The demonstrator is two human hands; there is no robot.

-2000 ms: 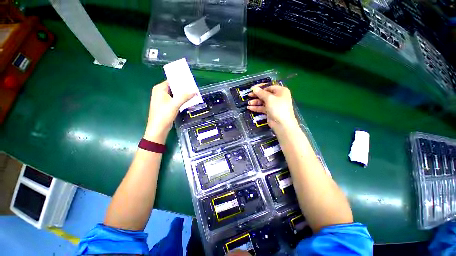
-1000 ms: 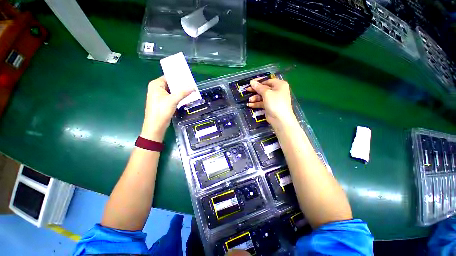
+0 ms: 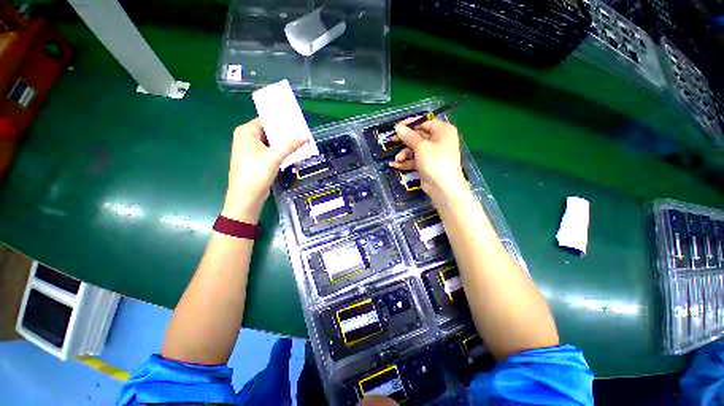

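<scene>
My left hand [image 3: 256, 158] holds a flat white adhesive sheet [image 3: 282, 119] by its lower end, over the far left pocket of the blister tray. My right hand [image 3: 431, 155] holds dark tweezers [image 3: 439, 110] with a yellow section, above the far right pocket. Their back end points up and right; the tips are hidden by my fingers. Whether they hold an adhesive piece cannot be told. The clear blister tray [image 3: 310, 301] holds black housings [image 3: 369, 321] with yellow outlines and pale labels, in two rows. My right forearm covers part of the right row.
A clear empty tray [image 3: 262, 63] with a curled white sheet [image 3: 313, 33] lies at the back. Another white sheet [image 3: 573, 225] lies right. A second filled tray [image 3: 667, 277] is at the right edge. Dark stacked trays [image 3: 508, 32] stand behind. A metal post [image 3: 131, 47] and orange-brown fixture [image 3: 36, 75] are left.
The tweezers have tilted, so their back end now shows higher and more clearly above my right hand. The view has shifted slightly. My left hand keeps its hold on the sheet.
</scene>
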